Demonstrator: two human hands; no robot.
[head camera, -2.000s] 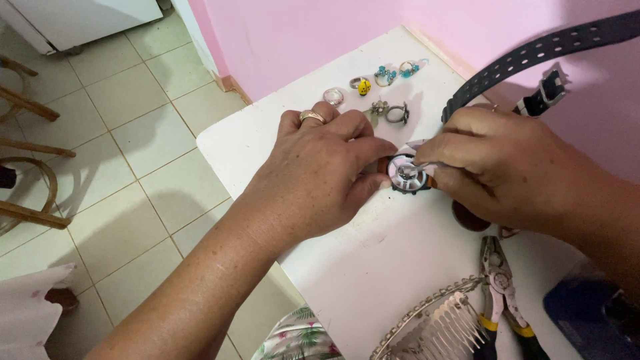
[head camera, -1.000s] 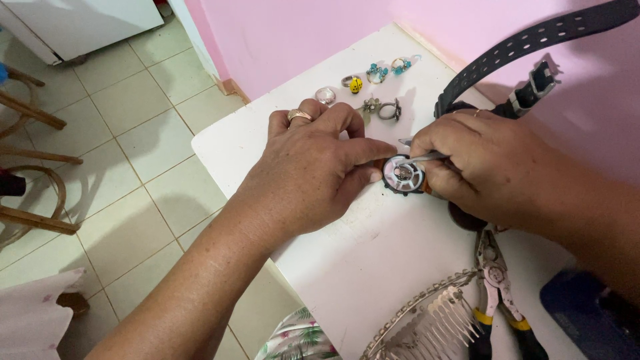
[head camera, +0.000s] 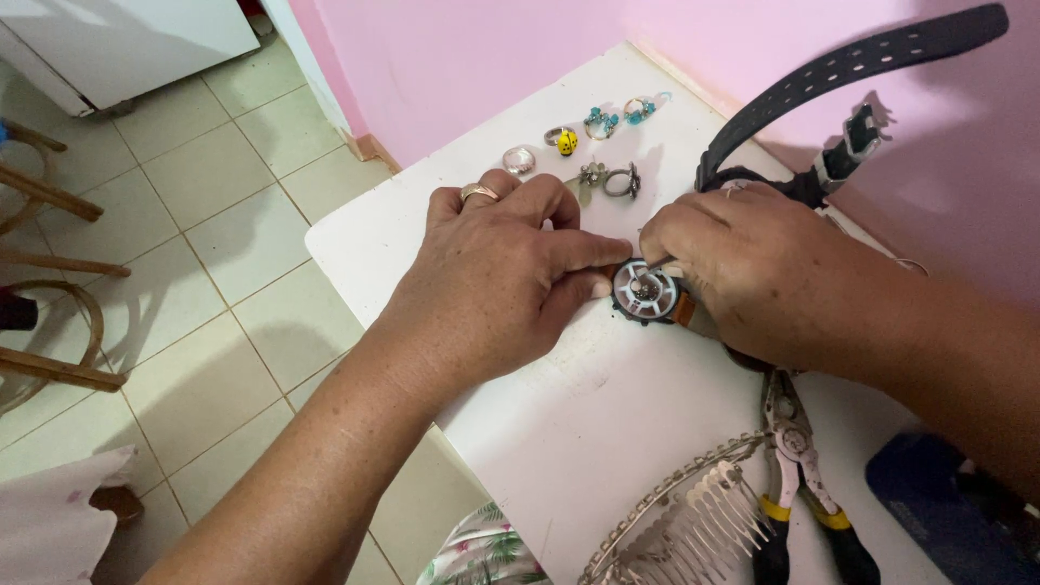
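Note:
A wristwatch with a pale spoked ring on its face and a brown strap lies on the white table. My left hand pinches the strap at the left edge of the case between thumb and index finger. Right of the case, my right hand grips a thin metal tool, whose tip reaches the watch face. Most of the tool is hidden by my fingers. A black watch with a perforated strap stands behind my right hand, partly covered by it.
Several rings, among them one with a yellow ladybug, lie beyond my left hand. Near the front are a metal hair comb and pliers. A dark blue object sits at the right. A pink wall borders the table.
My right hand has shifted slightly over the watch face, and the tool in its fingers has changed angle. My left hand keeps its place at the strap.

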